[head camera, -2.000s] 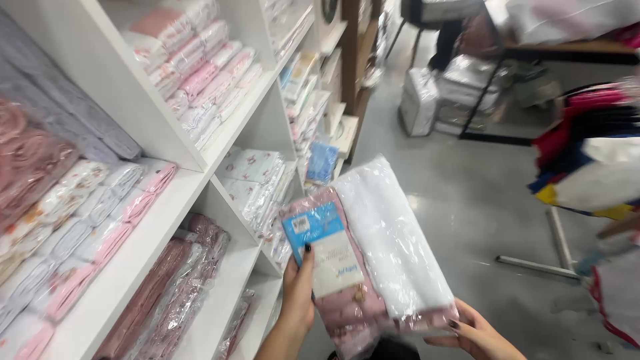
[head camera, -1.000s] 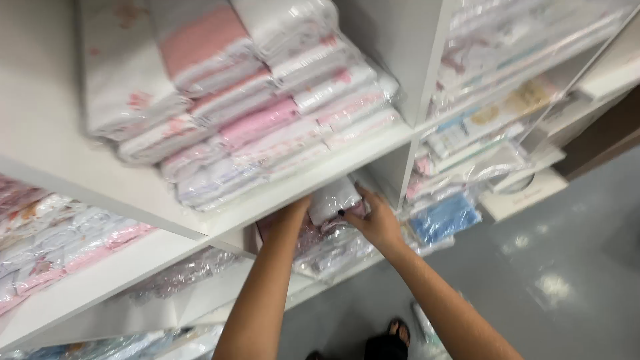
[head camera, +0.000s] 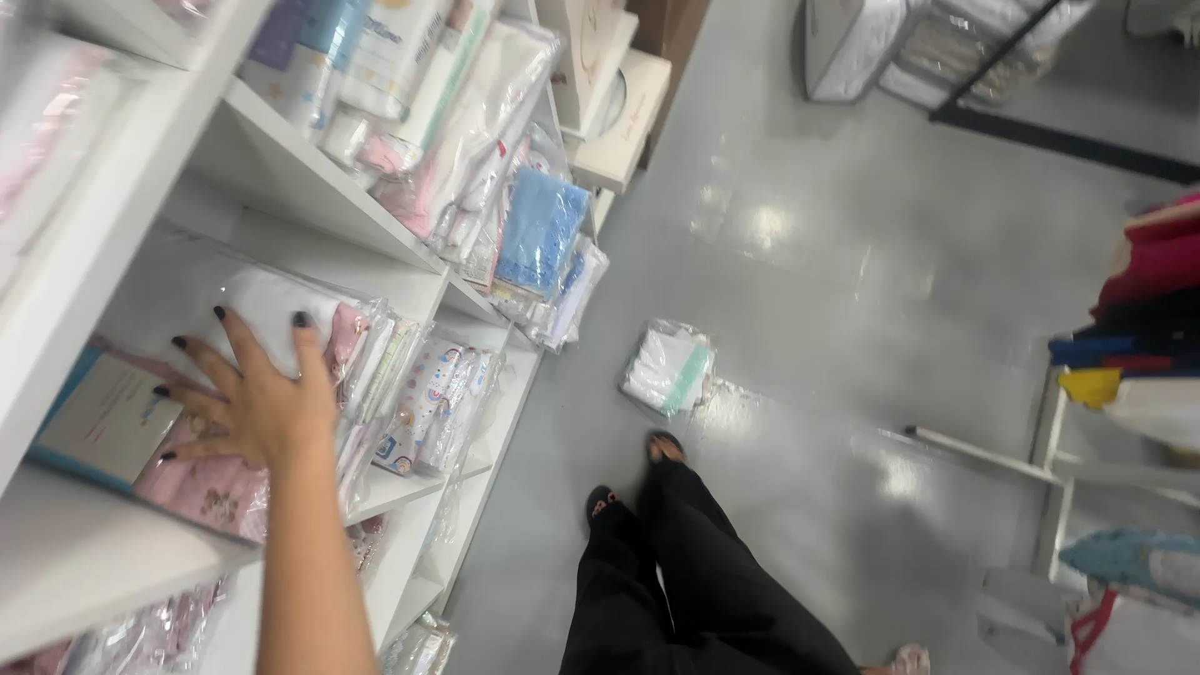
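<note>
My left hand (head camera: 258, 408) lies palm down with its fingers spread on a clear plastic package of folded textiles in a white shelf compartment. White folded cloth (head camera: 267, 314) shows above the fingers, and pink printed cloth (head camera: 211, 483) below them. A blue-edged card insert (head camera: 103, 412) bearing writing is at the left of the package. Several thin plastic-wrapped textiles (head camera: 375, 375) stand right beside it. My right hand is not in view.
The white shelf unit (head camera: 328, 178) holds wrapped textiles, including a blue package (head camera: 544, 230). A wrapped white and mint package (head camera: 668, 367) lies on the grey floor near my feet. A metal rack (head camera: 1055, 469) with garments stands at the right.
Two seconds ago both hands held the pink and white packages over the aisle; one second ago both were inside a shelf compartment. The right hand has since left the view.
</note>
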